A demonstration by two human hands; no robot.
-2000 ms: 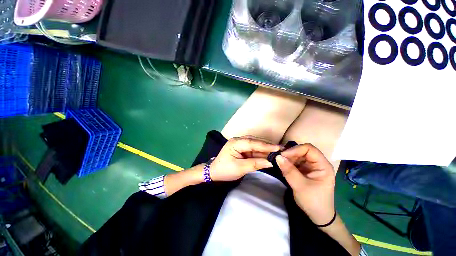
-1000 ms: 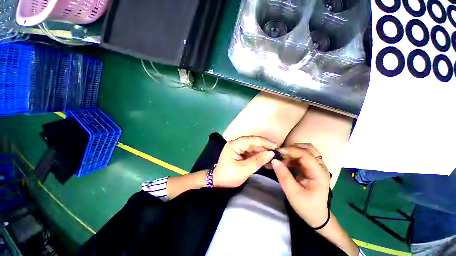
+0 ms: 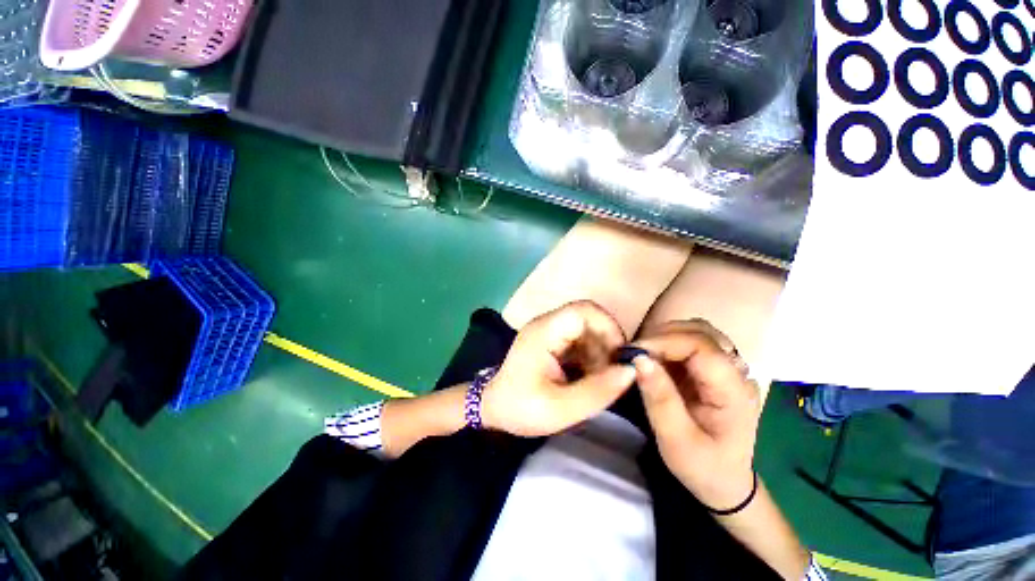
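A small round black part [image 3: 631, 355] is pinched between the fingertips of both hands above my lap. My left hand [image 3: 556, 375] holds it from the left, thumb and fingers curled. My right hand [image 3: 701, 397] holds it from the right with thumb and forefinger. The fingers hide most of the part, and I cannot tell whether a ring is on it. A white release liner sheet [image 3: 897, 284] with rows of black adhesive rings [image 3: 859, 144] hangs over the bench edge at the right. A clear blister tray [image 3: 647, 148] beside it holds several black parts [image 3: 609, 76] in its pockets.
A dark flat pad or tray [image 3: 324, 74] lies on the green bench, with a pink and white basket [image 3: 187, 28] left of it. Blue crates [image 3: 216, 329] stand on the floor at left, one with black material. Another person's blue-clad leg [image 3: 987, 488] and a stool frame show at lower right.
My hands stay above my lap. The grip on the black part has shifted, with my left fingers more curled and the thumb further forward. The view has shifted slightly.
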